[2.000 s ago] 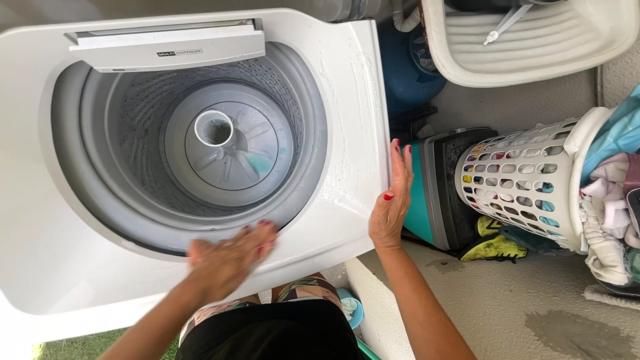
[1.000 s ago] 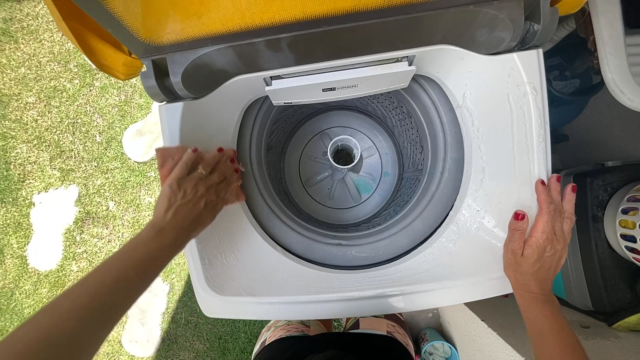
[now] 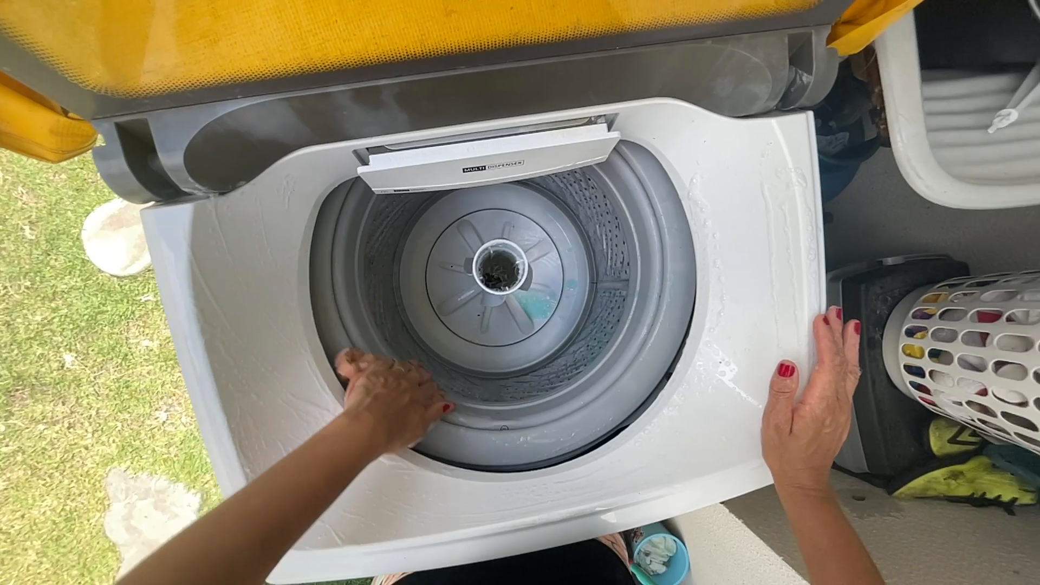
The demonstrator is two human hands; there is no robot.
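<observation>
A white top-loading washing machine stands with its lid up, its top wet with streaks and drops. Over the lower left of the tub's grey rim lies my left hand, palm down; whether a cloth is under it is hidden. My right hand rests on the machine's right edge, fingers spread a little, holding nothing. Inside the tub, the grey agitator plate has a round white centre tube and a teal patch. The dispenser drawer sticks out at the back of the opening.
A yellow mesh cover hangs over the raised lid. To the right are a white laundry basket with clothes, a yellow shoe and a white ribbed sink. Grass lies left, and a blue cup stands below.
My left hand has moved from the machine's left top surface to the tub rim's lower left. The orange-brown cloth seen under it one second ago is out of sight. My right hand stays at the right edge.
</observation>
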